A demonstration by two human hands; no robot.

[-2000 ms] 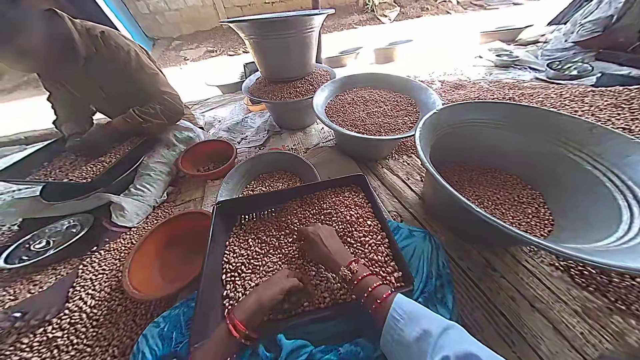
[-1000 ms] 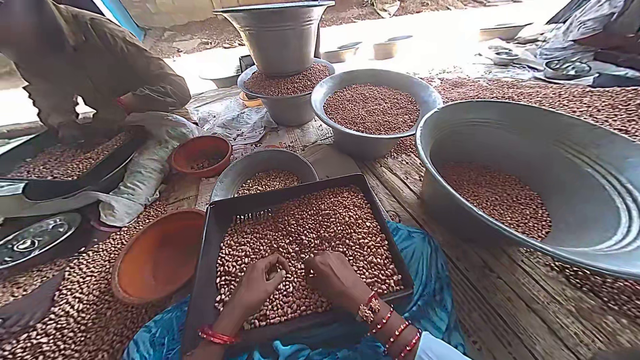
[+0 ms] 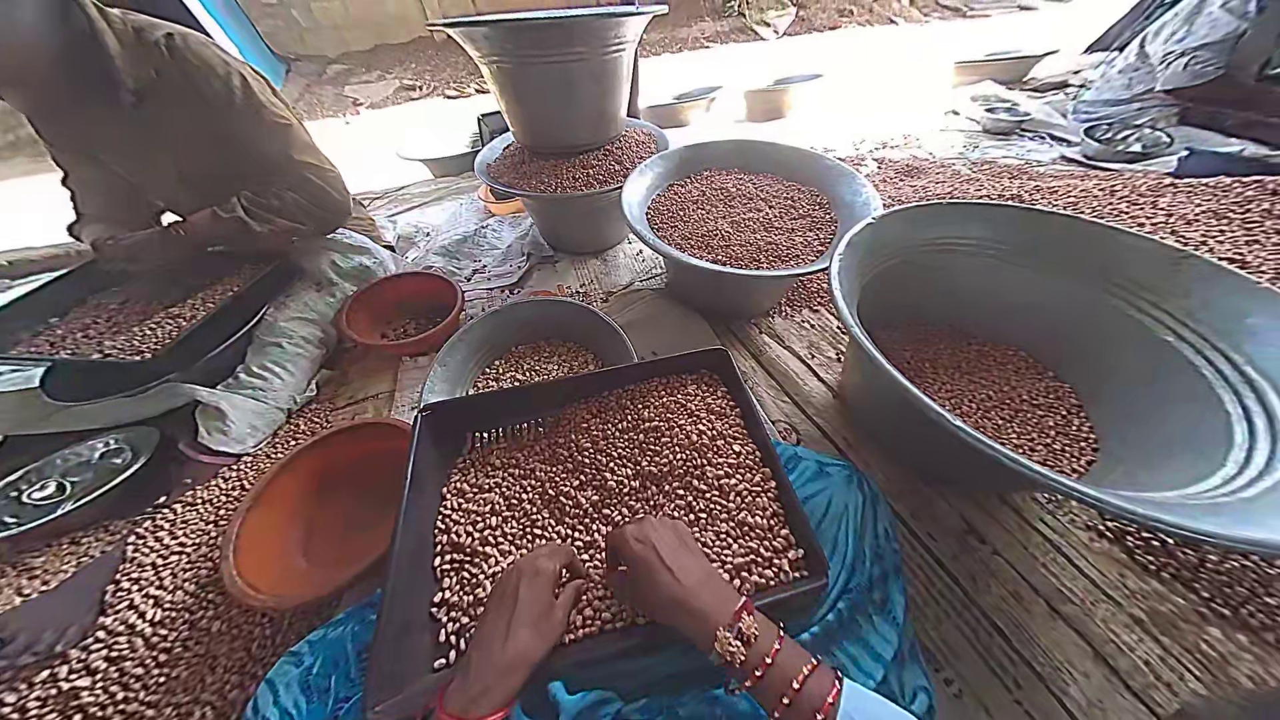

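Note:
A black rectangular tray (image 3: 408,560) full of reddish-brown nuts or beans (image 3: 620,450) rests on my lap over blue cloth. My left hand (image 3: 528,610) is low over the nuts with its fingers curled; what lies between its fingertips is hidden. Close on its right, my right hand (image 3: 665,575) has thumb and fingers drawn together over the same nuts, and a small pale thing seems to show at its fingertips. The hands do not touch. Directly behind the tray stands a grey metal basin (image 3: 450,365) with more nuts.
A large metal basin (image 3: 1150,340) stands at right, a nut-filled one (image 3: 730,285) behind. Stacked metal basins (image 3: 560,90) rise at the back. Left are an orange bowl (image 3: 320,510), a smaller reddish bowl (image 3: 400,312), loose nuts, a metal lid (image 3: 75,480) and a person (image 3: 200,150) with another tray (image 3: 150,365).
My hands have come closer together over the tray than two seconds ago. The other person's upper body has shifted over the tray at left.

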